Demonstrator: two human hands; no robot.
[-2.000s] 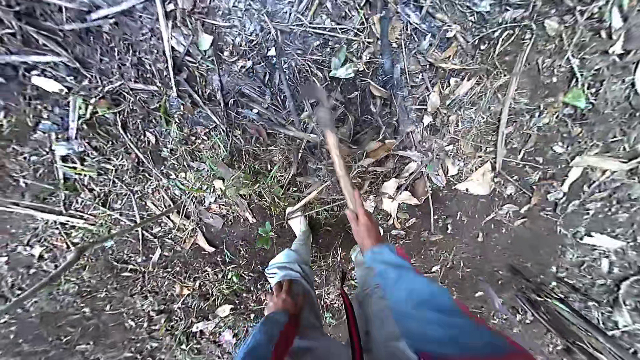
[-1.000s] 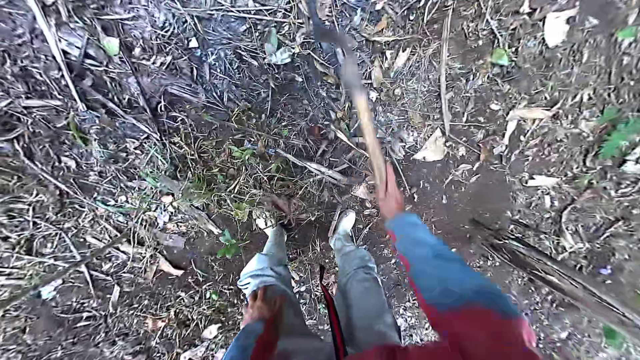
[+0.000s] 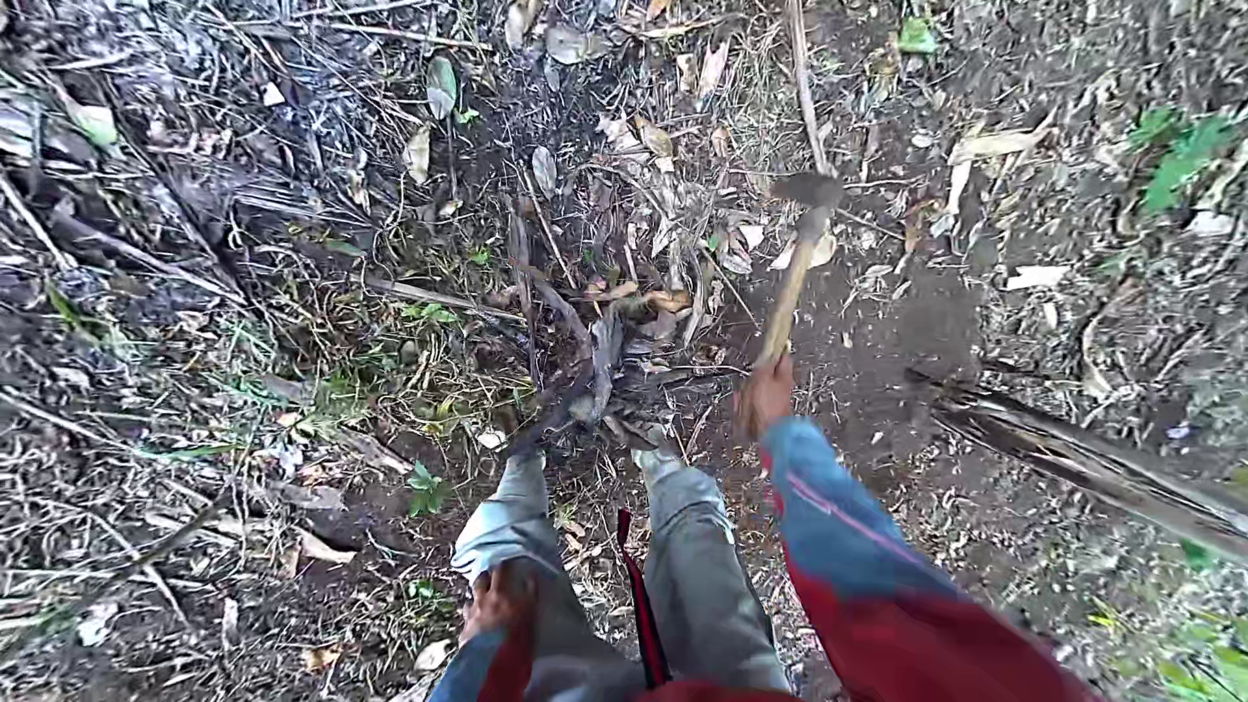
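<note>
My right hand (image 3: 765, 395) is closed around the wooden handle of a hoe-like tool (image 3: 792, 292). Its dark head, blurred, points away from me above the leaf-strewn soil, so the exact kind of tool cannot be told. My left hand (image 3: 497, 600) rests on my left leg, on the grey trousers, and holds no tool. In front of my feet lies a heap of dark plant debris and dry leaves (image 3: 604, 361), which partly hides my shoes.
A long split piece of wood or stalk (image 3: 1082, 453) lies at the right. A thin stick (image 3: 801, 78) lies beyond the tool head. Small green plants (image 3: 426, 490) grow by my left leg, and dry twigs and leaves cover much of the ground.
The tool in my right hand has swung to the right relative to my legs. Dark debris now lies in front of my shoes, where they showed more plainly a second ago. My left hand stays on my leg.
</note>
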